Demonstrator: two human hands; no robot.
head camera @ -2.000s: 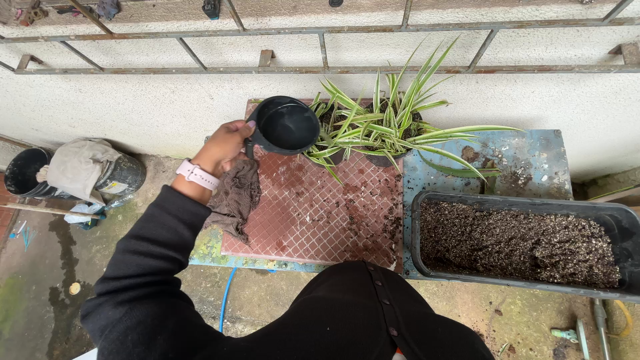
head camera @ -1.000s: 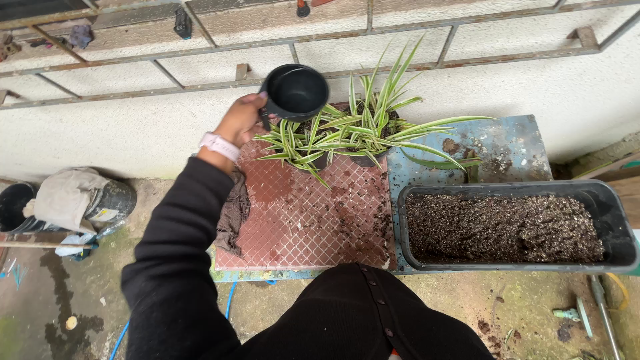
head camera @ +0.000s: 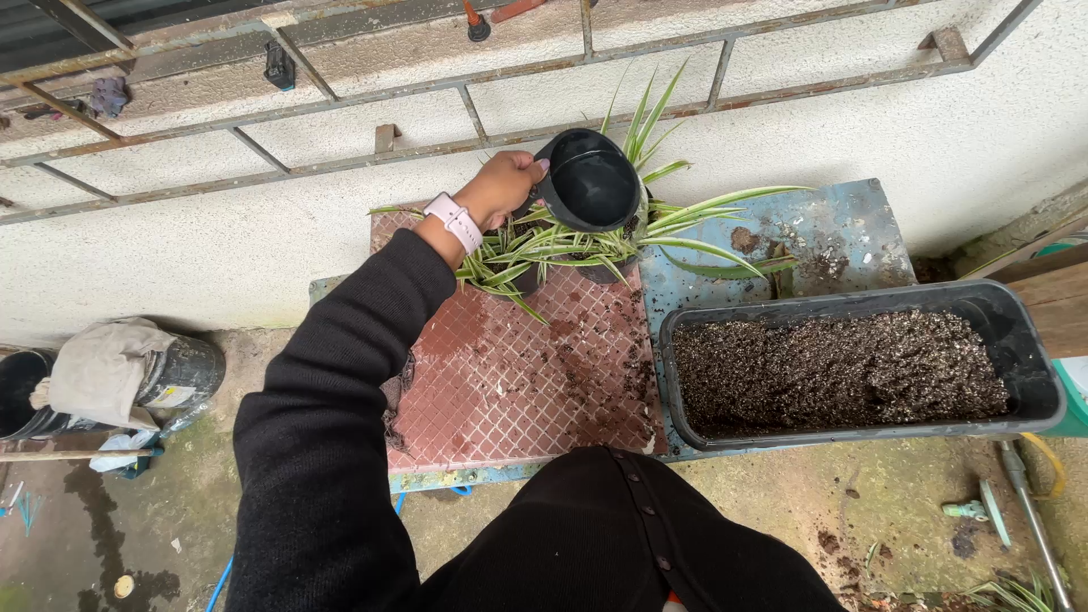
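Note:
My left hand [head camera: 507,189], with a pale watch strap on its wrist, grips the handle of a black plastic cup [head camera: 591,180]. The cup is tilted above potted spider plants [head camera: 544,251] with green and cream striped leaves. Water seems to run from its right rim among the leaves. The plants' dark pots [head camera: 603,270] stand at the back of a reddish tiled board [head camera: 518,374], partly hidden by leaves and cup. My right hand is out of view.
A long black planter [head camera: 850,374] of dark potting mix stands on the blue table [head camera: 833,229] at right. A rusty metal rail [head camera: 527,136] runs along the wall behind. Dark buckets [head camera: 183,370], one under a cloth [head camera: 102,370], stand on the floor at left. A dark rag [head camera: 398,408] lies by my sleeve.
My left hand has carried the cup rightward from the left side of the plants to above them, and the cup now covers part of the leaves. The view has shifted.

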